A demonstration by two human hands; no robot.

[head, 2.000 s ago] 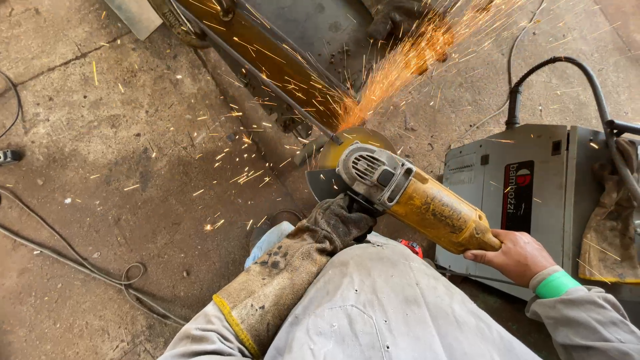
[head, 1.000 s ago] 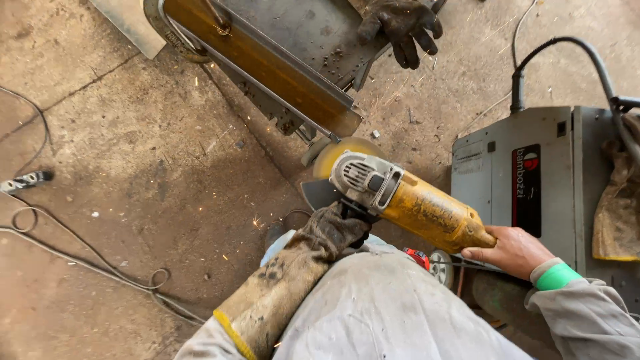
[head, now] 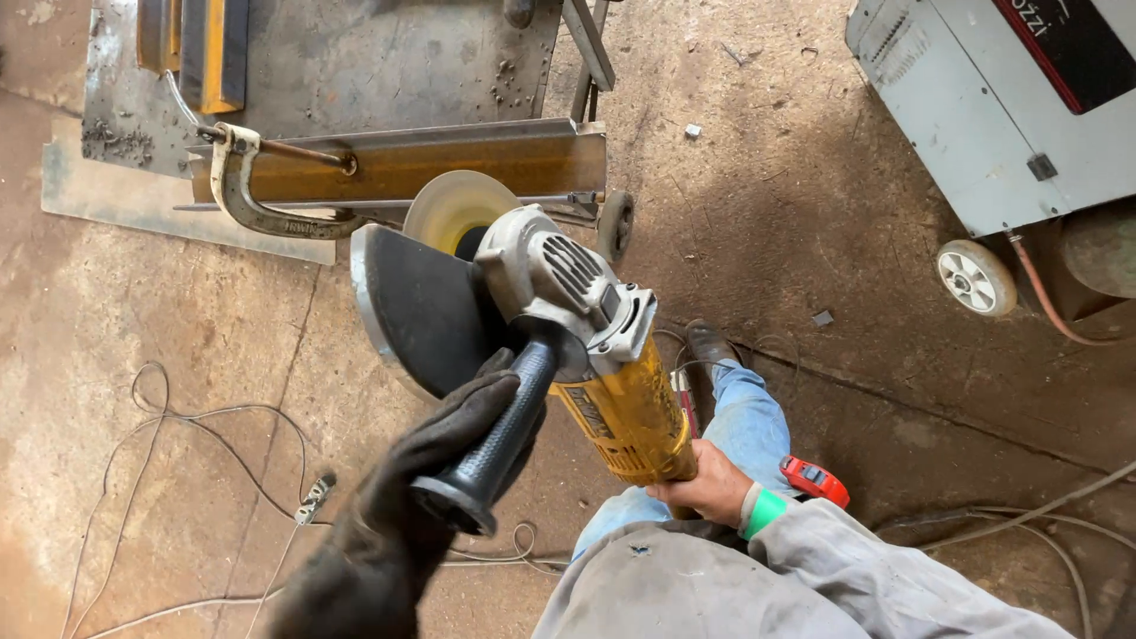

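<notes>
My left hand [head: 444, 453], in a dark work glove, is around the black side handle [head: 506, 422] of a yellow angle grinder [head: 621, 408]. Bare, with a green band at the wrist, my right hand [head: 710, 486] grips the rear of its body. The grinder's pale disc [head: 461, 206] and black guard [head: 413, 306] point up and left. Beyond the disc lies a brown steel channel [head: 461, 167], held at its left part by a C-clamp [head: 244, 191]. The disc overlaps the channel's lower edge in view; contact cannot be told.
A metal work table [head: 373, 71] carries more steel profiles [head: 213, 53]. A grey welding machine [head: 985, 106] on wheels [head: 976, 277] stands at upper right. Cables [head: 160, 413] and a power socket [head: 312, 499] lie on the floor. A red tape measure [head: 815, 479] is by my leg.
The large spray of sparks seen two seconds ago is gone. The view has shifted strongly, and the C-clamp now shows. The other dark glove on the table side is out of view.
</notes>
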